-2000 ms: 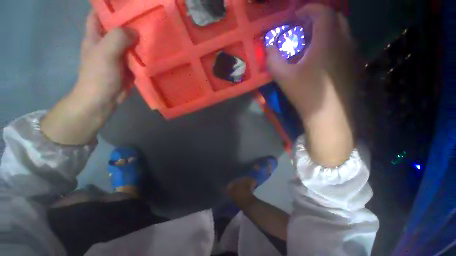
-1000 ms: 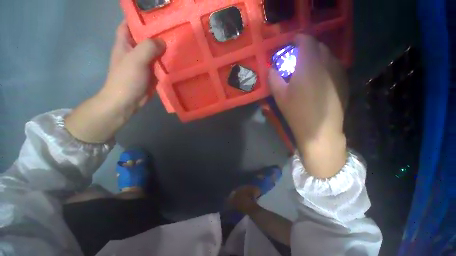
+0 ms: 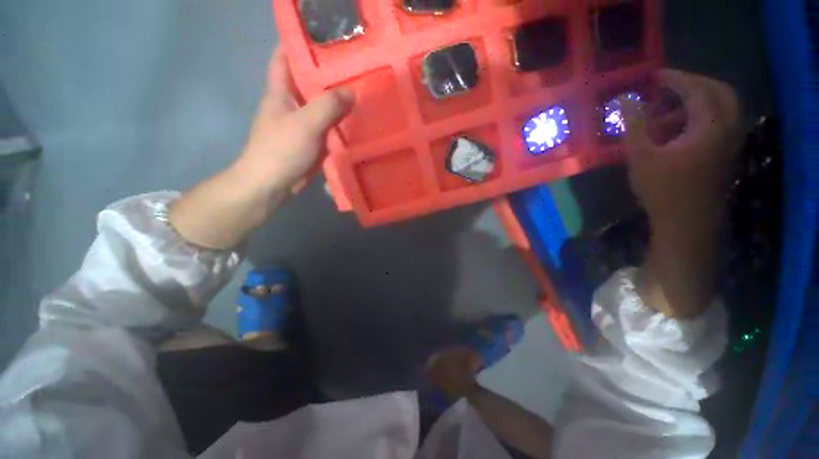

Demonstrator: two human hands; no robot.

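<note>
My left hand (image 3: 292, 148) grips the left edge of a red-orange compartment tray (image 3: 389, 106), thumb on top. Several smartwatch bodies lie in its pockets, some dark or glossy. One with a lit white-violet screen (image 3: 546, 129) lies in a front-row pocket, and a tilted one with a whitish reflection (image 3: 470, 159) lies to its left. My right hand (image 3: 687, 130) is at the tray's front right pocket, fingers on another lit smartwatch body (image 3: 621, 114). The fingers partly cover that unit. Two pockets at the left, beside my left thumb and in the front corner, hold no unit.
Below the tray, a rack edge with red-orange and blue strips (image 3: 548, 235) runs down to the right. A dark rack with a small green light (image 3: 746, 338) is at the right, beside a blue curtain (image 3: 790, 224). My feet in blue sandals (image 3: 263, 303) stand on the grey floor.
The tray and both hands have shifted right in view. One lit unit now lies in a front-row pocket, and my right hand has moved from there to the pocket on its right with another lit unit.
</note>
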